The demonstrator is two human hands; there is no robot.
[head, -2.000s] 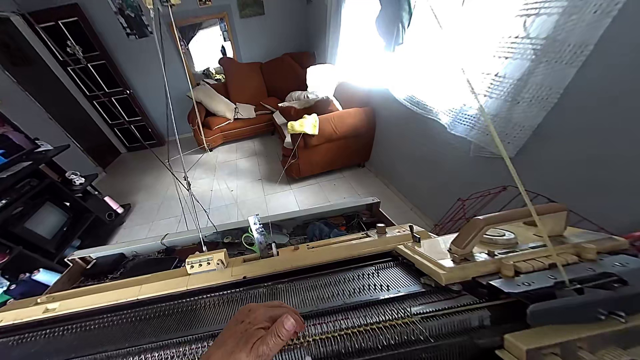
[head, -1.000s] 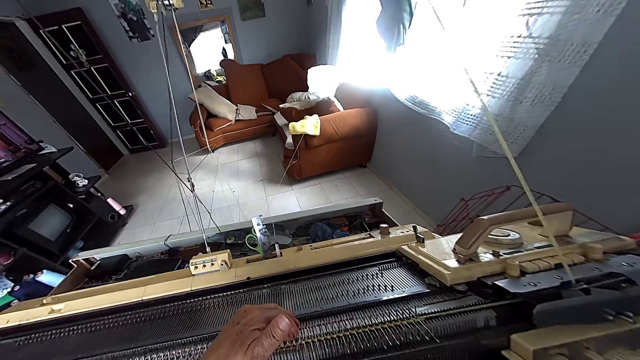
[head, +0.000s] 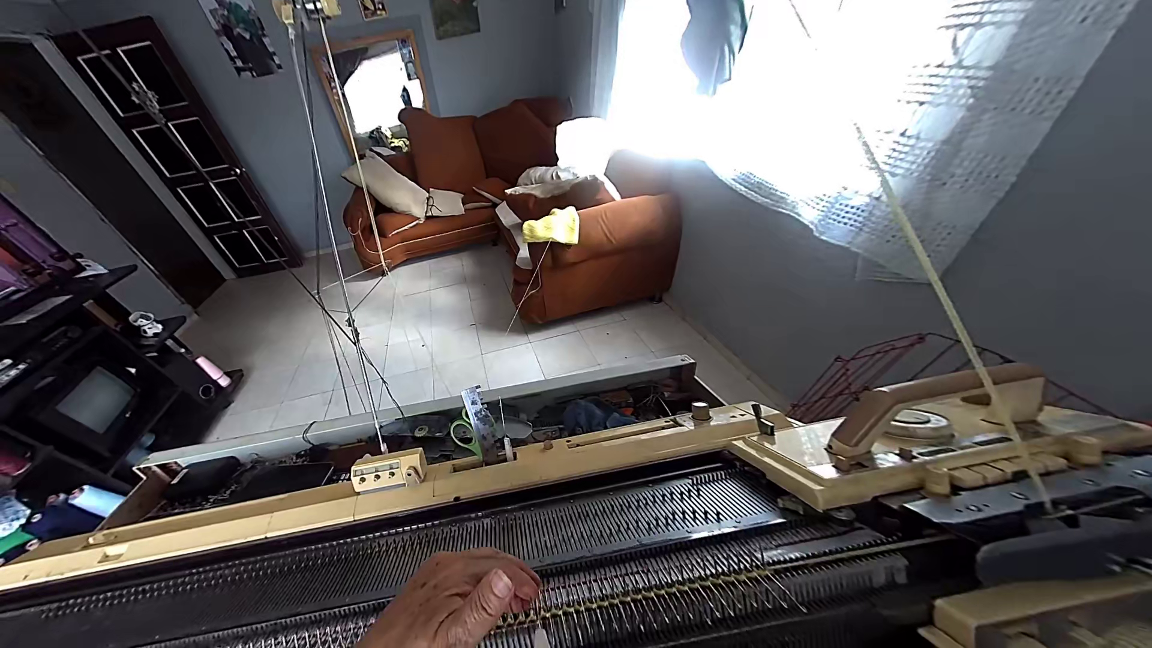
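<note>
A knitting machine (head: 297,508) with two rows of metal needles runs across the lower part of the view. My left hand (head: 459,598) rests at the front needle row (head: 666,594), fingers curled and thumb on top; whether anything is between the fingertips cannot be seen. Yellowish yarn lies along that row, right of the hand. The knitting carriage (head: 954,441), cream with a beige handle, stands at the right end of the bed. A yarn strand (head: 927,261) slants down to it. On the rear rail sits a row counter (head: 387,471). My right hand is out of view.
Behind the rail, an open tray (head: 576,378) holds green-handled scissors (head: 466,434) and dark items. Thin yarn strands and a mast rise at the left. Farther off are an orange sofa (head: 594,270), a black shelf unit with a television (head: 94,400), and a red wire rack (head: 864,369).
</note>
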